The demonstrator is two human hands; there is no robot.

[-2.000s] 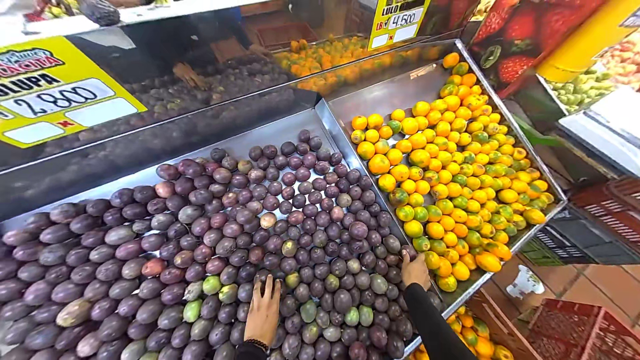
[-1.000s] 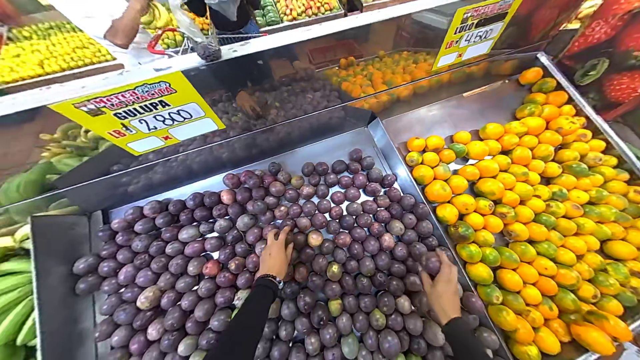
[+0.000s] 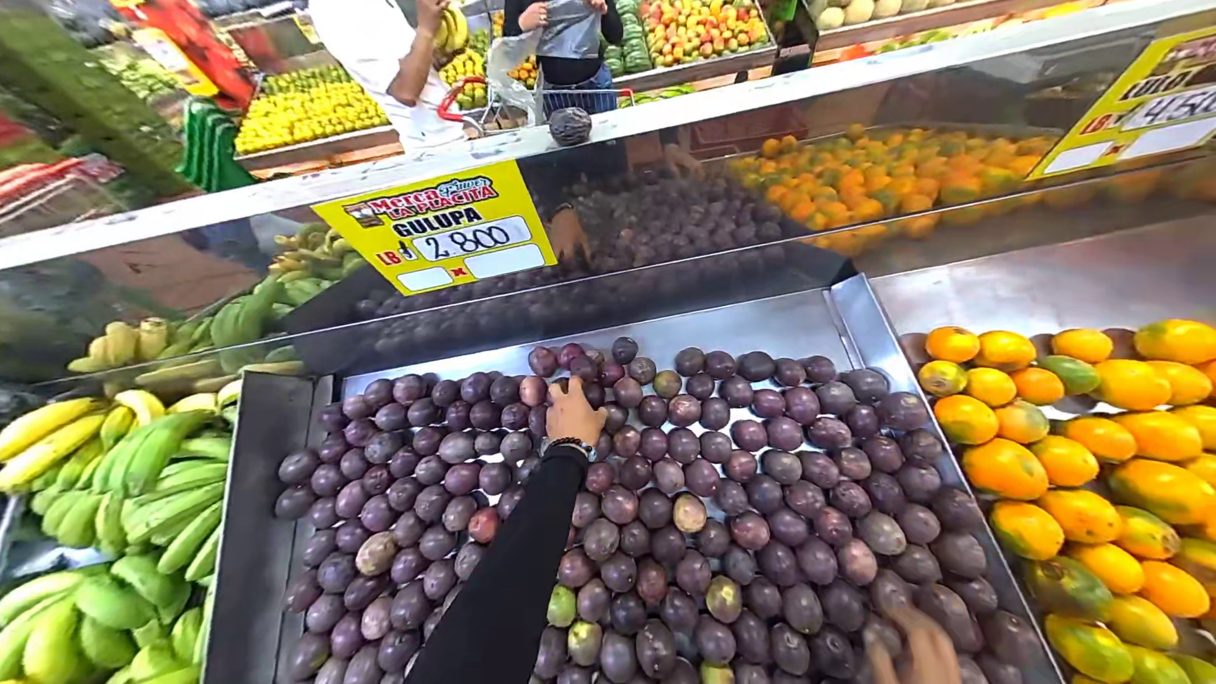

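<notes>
Purple passion fruits (image 3: 665,475) lie spread over a metal display bin (image 3: 256,532). My left hand (image 3: 574,413), with a dark bead bracelet and black sleeve, reaches to the fruits near the bin's back edge; its fingertips touch them, and whether it grips one is hidden. My right hand (image 3: 912,646) is blurred at the lower right, over the fruits near the bin's right side; its fingers are beside a purple fruit, and its hold cannot be made out.
Green bananas (image 3: 161,475) lie left of the bin, orange-yellow fruits (image 3: 1092,475) right of it. Behind rises a reflective panel with a yellow price sign (image 3: 446,228). A dark wrapped bundle (image 3: 570,125) sits by its top ledge. Two people stand beyond, near a shopping cart (image 3: 579,100).
My left hand has moved away from me, to the fruits near the bin's back edge. My right hand stays by the right side. The view has shifted left.
</notes>
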